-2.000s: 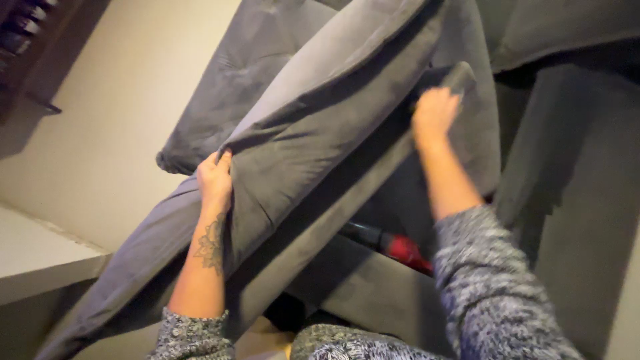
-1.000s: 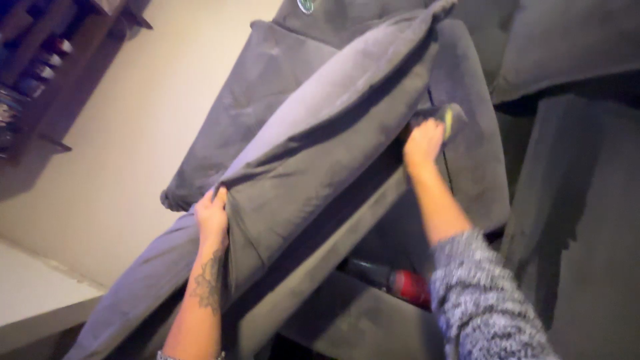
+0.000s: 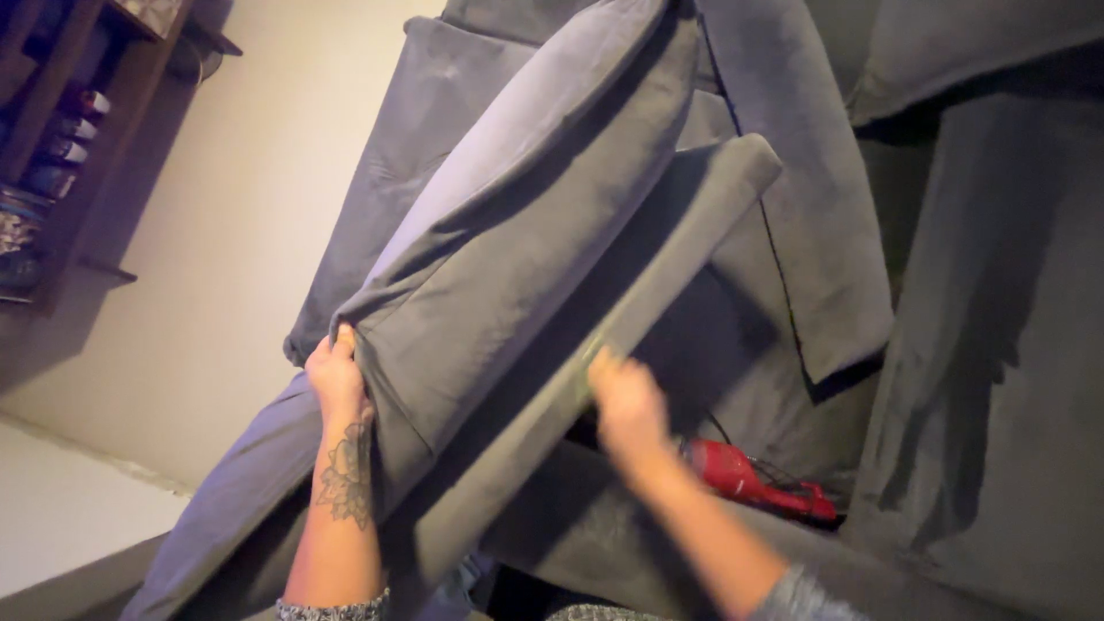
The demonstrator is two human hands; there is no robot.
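Note:
A large grey fabric cushion stands tilted on the sofa, and my left hand grips its lower left corner, bunching the cover. My right hand, blurred, is at the front face of the grey sofa arm or frame edge. Its fingers are closed on a small yellowish-green thing pressed against the fabric; what it is cannot be told. A red handheld vacuum cleaner lies on the sofa just right of my right forearm.
Grey back cushions lean behind the held one. Another grey cushion stands to the right, beside a wide grey seat section. At upper left, a dark wooden shelf with jars hangs on the pale wall. A white ledge is at lower left.
My right hand has moved down and left along the grey edge from near its upper end. My left hand keeps its hold on the cushion corner.

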